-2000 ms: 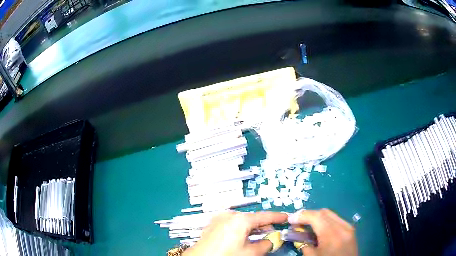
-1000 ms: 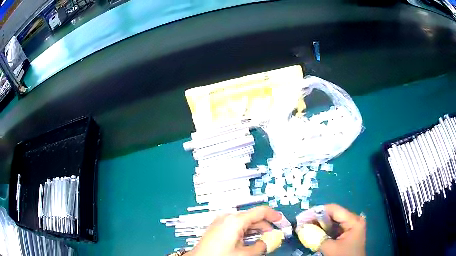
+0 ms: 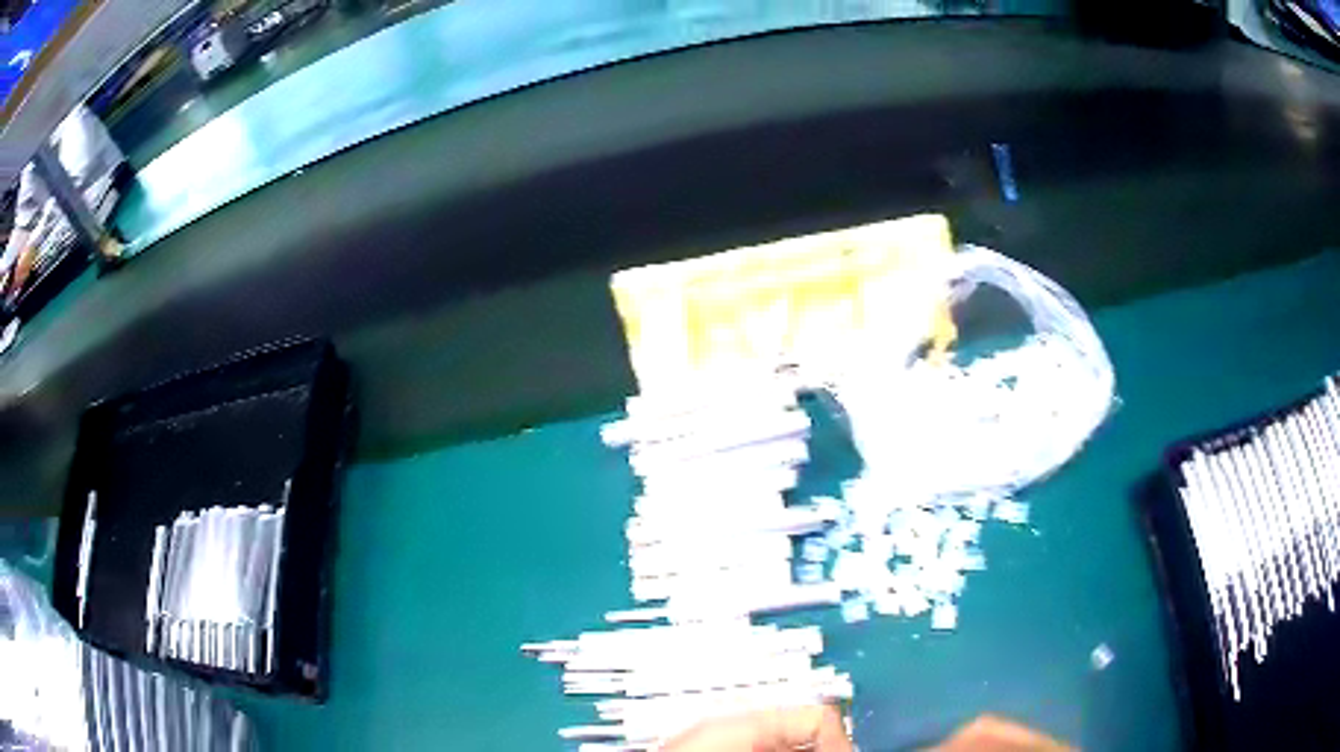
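Silvery-white metal tubes (image 3: 713, 514) lie stacked in a pale column at the centre. Small white-translucent inserts (image 3: 899, 555) lie in a heap just right of the tubes. My left hand (image 3: 761, 730) shows only as a strip at the bottom edge, over the lower end of the tube stack; its fingertips are cut off. My right hand (image 3: 1002, 735) shows only as a small part at the bottom edge, right of it. What either hand holds is hidden below the frame.
A clear bag of inserts (image 3: 988, 419) and a yellow block (image 3: 786, 294) stand behind. A left black tray (image 3: 331, 514) and a right black tray (image 3: 1171, 588) hold tubes. A clear bag of tubes (image 3: 140, 705) is at lower left. A blue item (image 3: 1004, 172) lies on the dark strip.
Both hands have dropped to the bottom edge and are mostly out of view. Earlier they were together, then apart, with small pale pieces at the fingertips. The view has shifted, moving the bench items rightward.
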